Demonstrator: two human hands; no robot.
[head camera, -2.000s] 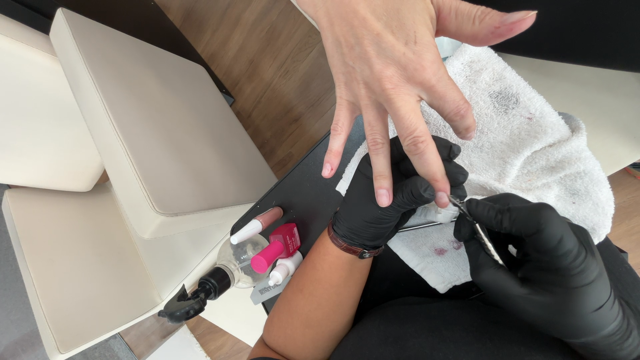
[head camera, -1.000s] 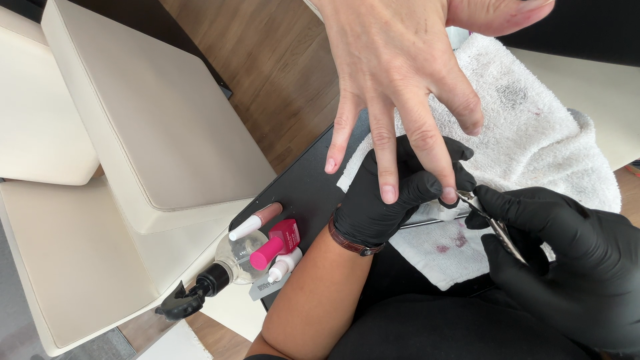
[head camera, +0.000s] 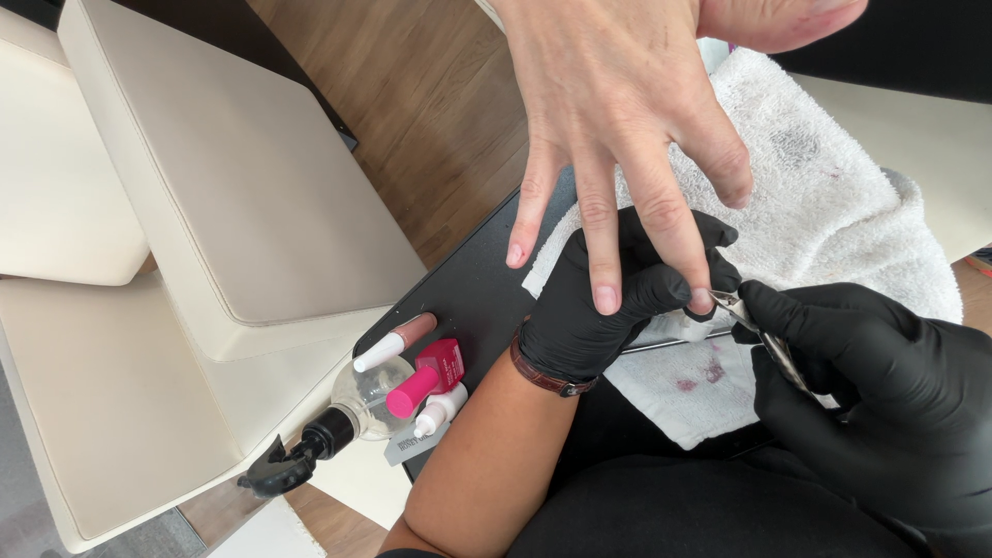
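Note:
My left hand (head camera: 612, 287), in a black glove with a brown leather strap at the wrist, holds the middle finger of another person's hand (head camera: 620, 101) between its thumb and fingers. That hand reaches in from the top, palm down, fingers spread. In my right hand (head camera: 876, 380), also black-gloved, metal cuticle nippers (head camera: 767, 341) are gripped, their tips at the edge of that finger's nail. Whether the jaws are closed I cannot tell. Beneath the hands lies a white terry towel (head camera: 814, 178), and a white cloth (head camera: 690, 387) with reddish stains hangs below.
On the black table edge (head camera: 480, 248) at centre left lie a bottle of pink nail polish (head camera: 439, 372), a white-capped tube (head camera: 395, 341), a small white bottle (head camera: 442, 409) and a clear pump bottle (head camera: 372, 399). Beige padded seats (head camera: 256, 170) fill the left side.
Both of my hands keep their hold, and the nippers stay at the same fingertip. The other person's hand has shifted only slightly.

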